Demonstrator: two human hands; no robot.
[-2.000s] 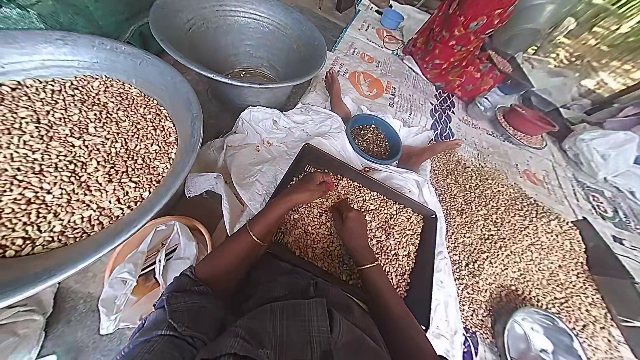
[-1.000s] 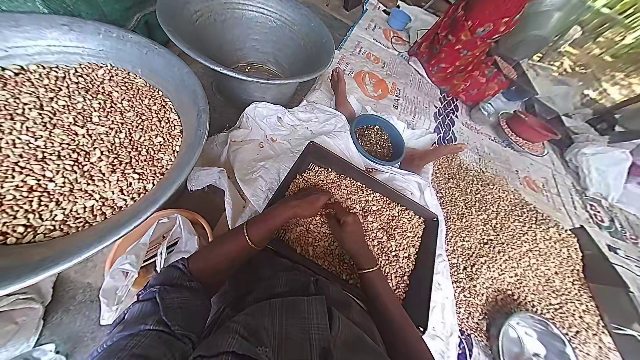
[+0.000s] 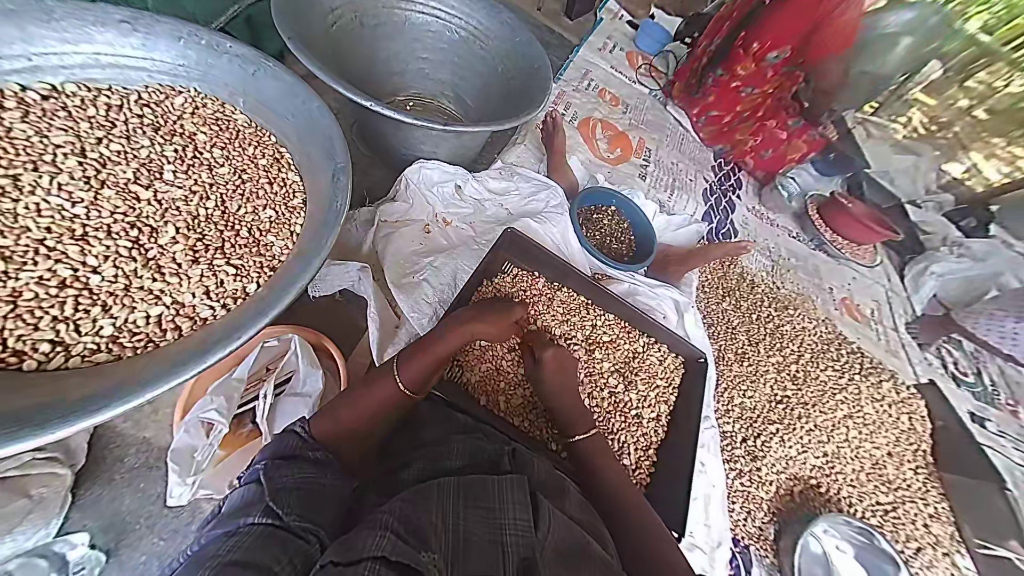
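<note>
A dark rectangular tray (image 3: 692,416) full of shelled nuts or kernels (image 3: 632,360) rests on my lap over white cloth (image 3: 472,212). Over the kernels in the tray are my left hand (image 3: 494,320) and my right hand (image 3: 552,368), close together with fingers bent and fingertips nearly meeting. Whether small kernels are pinched between the fingers cannot be made out. Beyond the tray's far edge stands a blue plastic bowl (image 3: 586,240) holding darker bits, beside a bare foot. Each wrist wears a thin bangle.
At left stands a large metal basin (image 3: 328,232) full of kernels; a deep metal basin (image 3: 512,96) is behind. An orange tub (image 3: 340,352) holds a plastic bag. Right lie a kernel heap (image 3: 808,392), a metal bowl (image 3: 848,548) and a red bowl (image 3: 860,216). A person in red sits beyond.
Two seconds ago my hands were a little farther apart; they have come together over the kernels. The tray and blue bowl have stayed in place.
</note>
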